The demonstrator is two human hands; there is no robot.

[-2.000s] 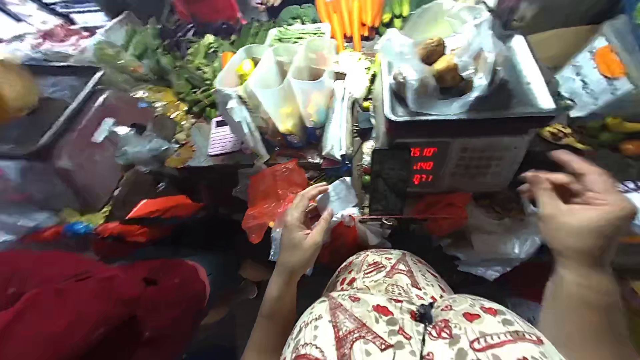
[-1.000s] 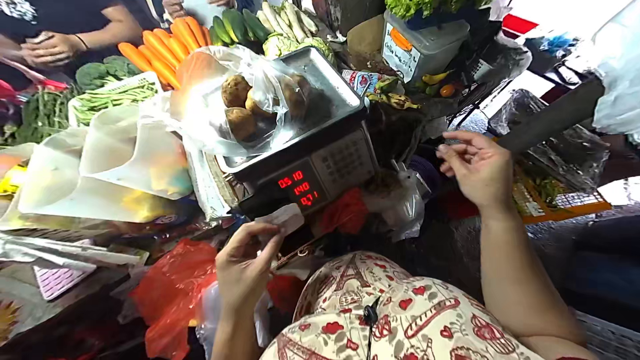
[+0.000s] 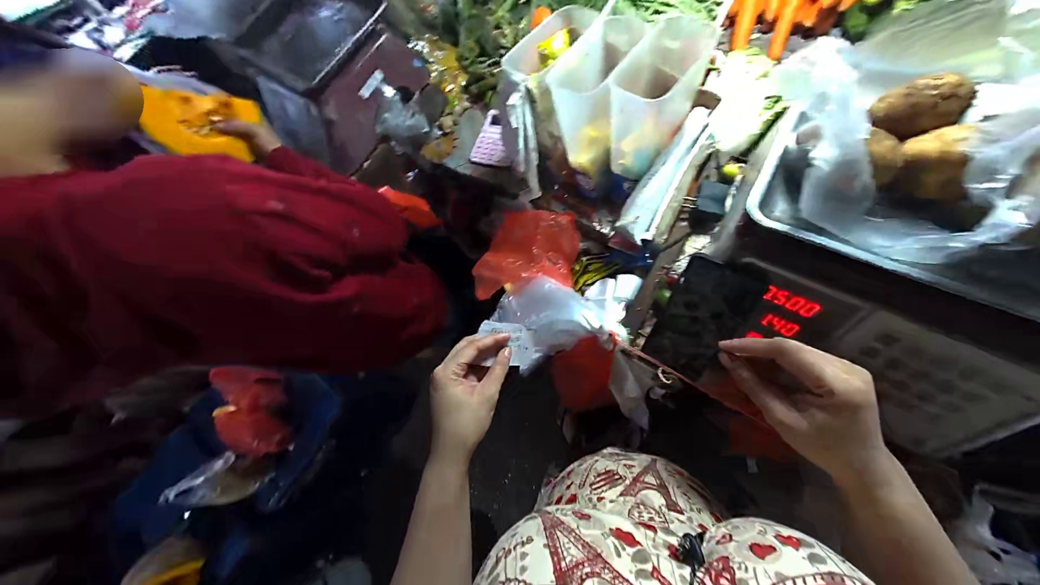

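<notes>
My left hand [image 3: 471, 390] pinches a small slip of white paper [image 3: 513, 344] between thumb and fingertips, just in front of white plastic bags [image 3: 548, 309]. In front of the digital scale's lit red display [image 3: 784, 313], my right hand [image 3: 800, 394] has its thumb and fingers bent close together; whether anything thin is between them I cannot tell. Potatoes [image 3: 926, 106] in a clear plastic bag [image 3: 837, 154] rest on the scale's metal tray [image 3: 768, 215]. A red-brown cord [image 3: 691, 382] runs from the bags toward my right hand.
A person in a dark red sleeve [image 3: 211, 260] at my left has a hand at a cut pumpkin [image 3: 195, 122]. Clear plastic holders [image 3: 650, 106], carrots [image 3: 780, 20], and a red plastic bag [image 3: 532, 244] lie ahead. A blue bin [image 3: 313, 431] with bags stands low left.
The view has swung left. My right hand has moved from beyond the scale's right side to in front of its display. The slip stays in my left hand. The person's red sleeve now reaches forward.
</notes>
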